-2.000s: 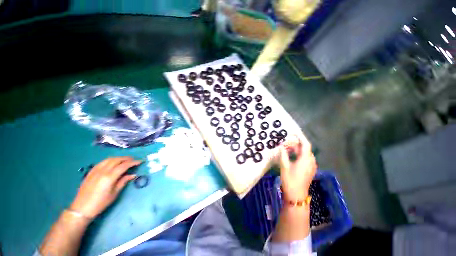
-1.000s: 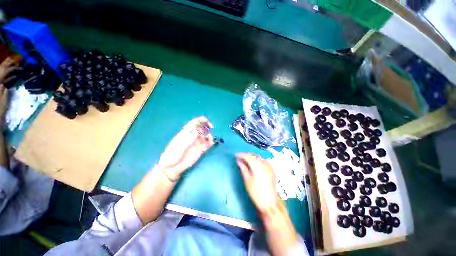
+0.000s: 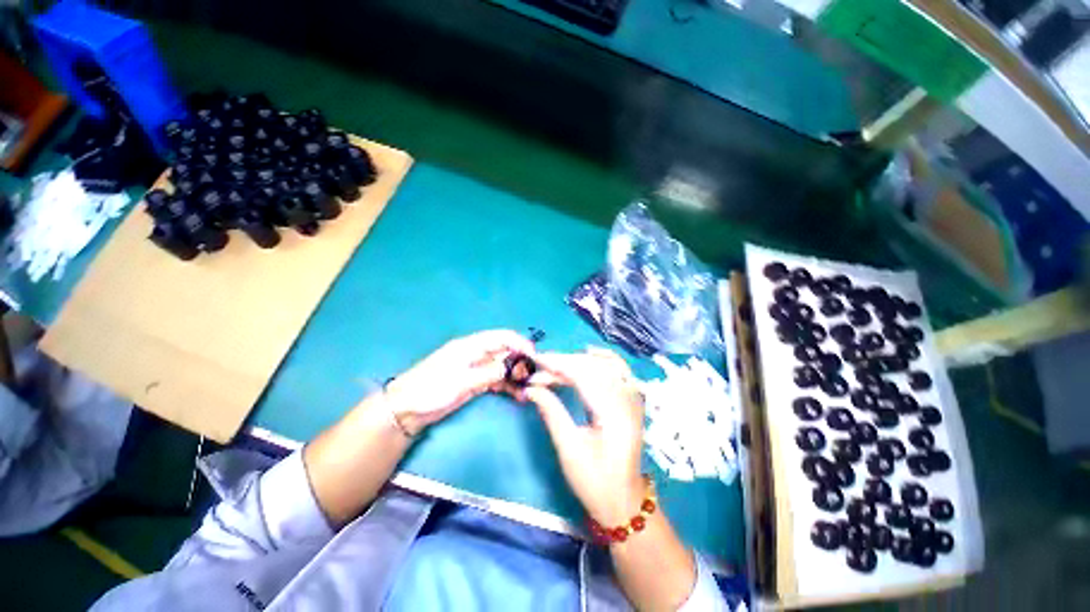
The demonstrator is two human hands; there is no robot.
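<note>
My left hand [image 3: 460, 373] and my right hand [image 3: 592, 418] meet above the green bench. Both hold a small black ring [image 3: 520, 368] between their fingertips. A tiny black piece [image 3: 536, 335] lies on the bench just beyond my fingers. A crumpled clear bag with dark parts [image 3: 657, 281] lies ahead to the right. A pile of white strips [image 3: 691, 418] lies beside my right hand. Many black rings stand loosely spaced on a white sheet [image 3: 795, 568] at the right, on stacked cardboard.
Black assemblies [image 3: 257, 173] cluster on a brown board [image 3: 203, 347] at the left, by a blue fixture [image 3: 108, 66]. More white strips [image 3: 60, 221] lie at far left. Another person's sleeve [image 3: 54, 442] shows at the left edge. A yellowish bar [image 3: 1016, 329] crosses beyond the ring board.
My hands were apart one second ago and have come together on a ring. Earlier, my right hand was at the ring board's near corner. The view has turned left since then.
</note>
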